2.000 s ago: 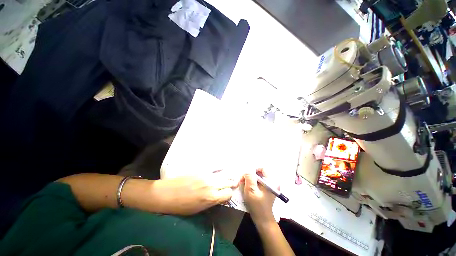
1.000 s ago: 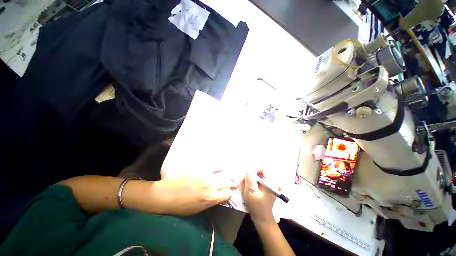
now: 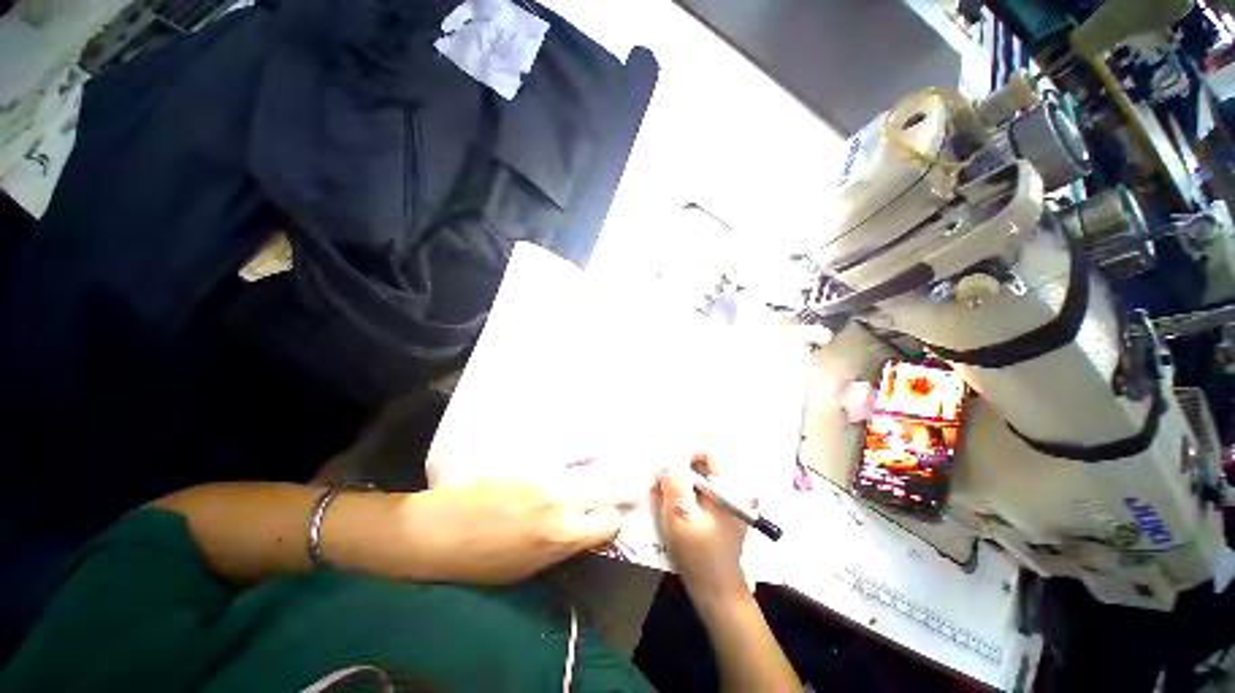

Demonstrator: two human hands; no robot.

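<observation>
A white paper sheet (image 3: 542,352) lies at the centre, very overexposed, so no writing on it can be read. My right hand (image 3: 700,525) holds a pen (image 3: 735,505) in a writing grip at the sheet's lower part; the pen's dark end points down and right. Its tip is lost in glare. My left hand (image 3: 535,525) lies on the sheet's lower edge, its fingers close to my right hand. Glare hides whether its fingers grip the paper or only rest on it.
A dark garment (image 3: 352,176) with a crumpled whitish patch (image 3: 496,46) fills the upper left. A cream-white JUKI sewing machine (image 3: 1029,352) stands at the right. A phone (image 3: 912,436) with a red-orange screen lies on its bed. A grey board (image 3: 826,54) is at the top.
The whole view has shifted slightly, with the garment and machine a little further up and left. My hands keep nearly the same pose on the sheet.
</observation>
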